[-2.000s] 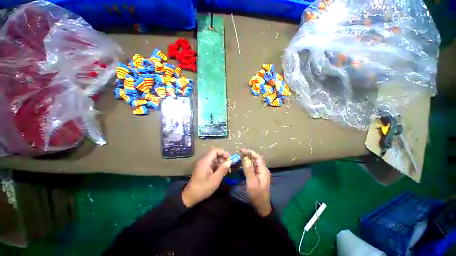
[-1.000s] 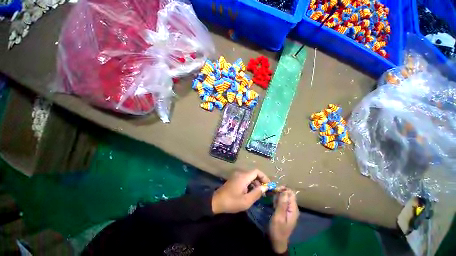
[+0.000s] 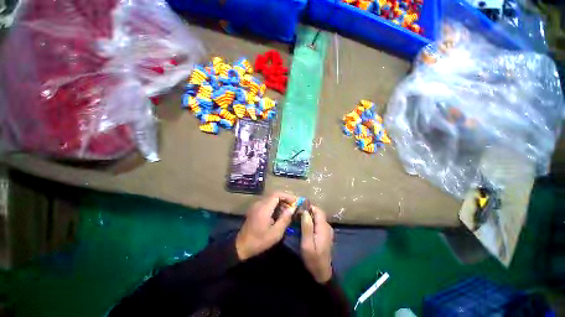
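My left hand is at the bench's front edge, fingertips shut on a tiny knitted piece with blue and yellow showing. My right hand is close beside it, fingers curled at the piece's right side; whether it grips the piece or a small tool is hidden. A larger pile of striped yellow-orange and blue knitted pieces lies left of the green board. A smaller pile lies right of the board.
A smartphone and red fuzzy pieces lie left of the board. A bag of red pieces is left; a clear bag is right. Blue bins line the back. A black-yellow tool lies on cardboard. Thread ends are scattered.
The camera view has swung right, then partly back left. Both hands stay together at the bench edge around the tiny piece; my right hand is closer to it than a second ago.
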